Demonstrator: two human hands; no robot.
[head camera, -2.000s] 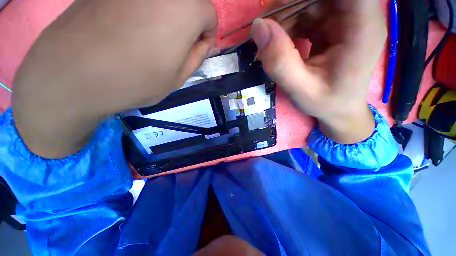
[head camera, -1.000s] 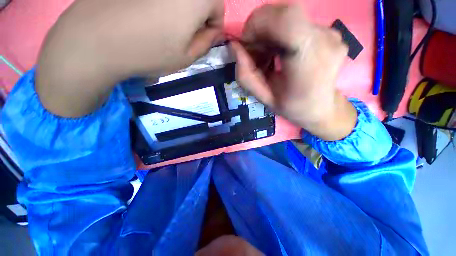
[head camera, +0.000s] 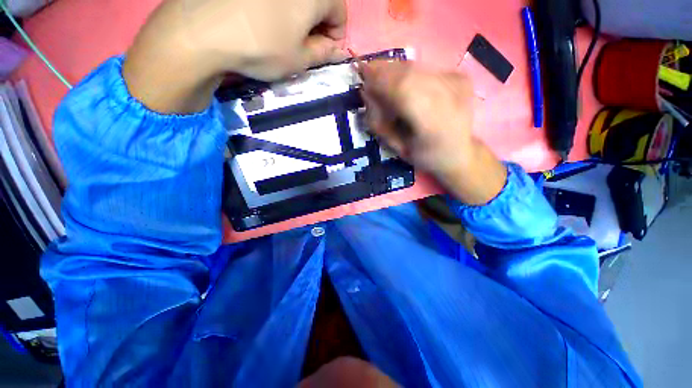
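The opened tablet (head camera: 288, 161) lies at the mat's front edge, its silver-white inside crossed by black tape strips. My left hand (head camera: 250, 38) reaches over the tablet's rear left edge, its fingertips near the rear edge, partly cut off by the picture's top. My right hand (head camera: 425, 114) is over the tablet's right part, blurred, its fingertips at the rear edge close to my left fingertips. Whether either hand holds a small part or tweezers cannot be made out. The right hand hides part of the board area.
A black pad (head camera: 489, 58) lies on the pink mat (head camera: 455, 34), right of my hands. Further right are a blue pen (head camera: 533, 68), a black corded tool (head camera: 561, 76), a red roll (head camera: 633, 74) and a yellow-black roll (head camera: 630, 136). Stacked slabs (head camera: 26, 167) stand at the left.
The long tweezers seen earlier by my right hand no longer show. My right hand has moved left and down, uncovering the black pad. The view has shifted, showing more of both sides.
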